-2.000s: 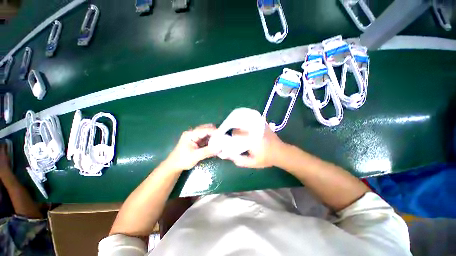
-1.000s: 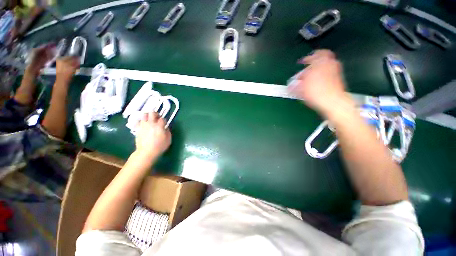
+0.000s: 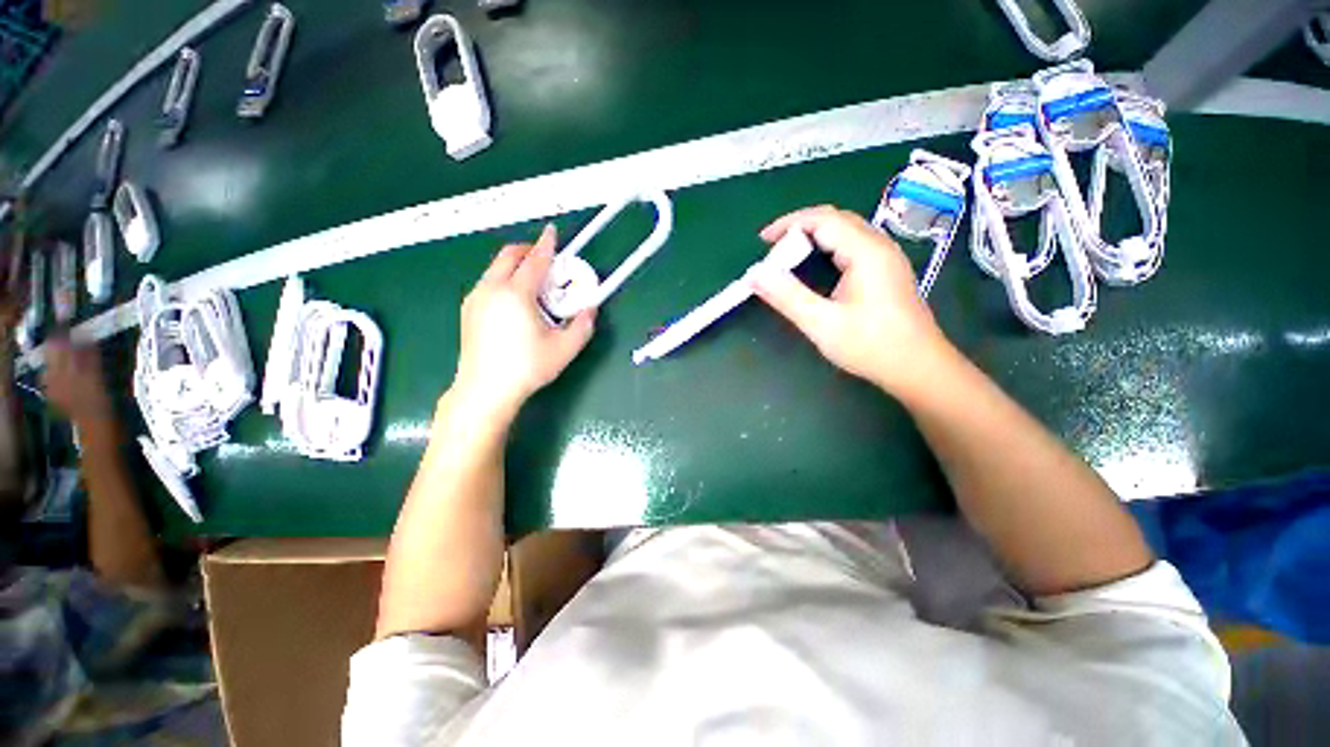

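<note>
My left hand (image 3: 518,324) holds a plain white coiled cable (image 3: 636,257) by its lower end; the open oval loop points up and right and a round white part shows at the held end. My right hand (image 3: 861,299) pinches a second white coiled cable (image 3: 712,315) at its upper right end. This one is seen edge-on, slanting down to the left, with a thin blue trace along it. The two cables are apart. Coiled cables with blue labels (image 3: 1017,172) lie overlapping at the right, and one (image 3: 926,197) lies just behind my right hand.
Two piles of plain cables (image 3: 190,362) (image 3: 333,382) stand at the left. A pale guide strip (image 3: 584,190) borders the conveyor belt (image 3: 627,73), which carries spaced coils. A grey post (image 3: 1218,51) slants at upper right. A cardboard carton (image 3: 292,628) is below the table edge. Another person's arm (image 3: 110,467) is at far left.
My left hand has come from the left pile, now holding a plain cable. My right hand has come back from the belt strip with a cable in its fingers. The view has shifted.
</note>
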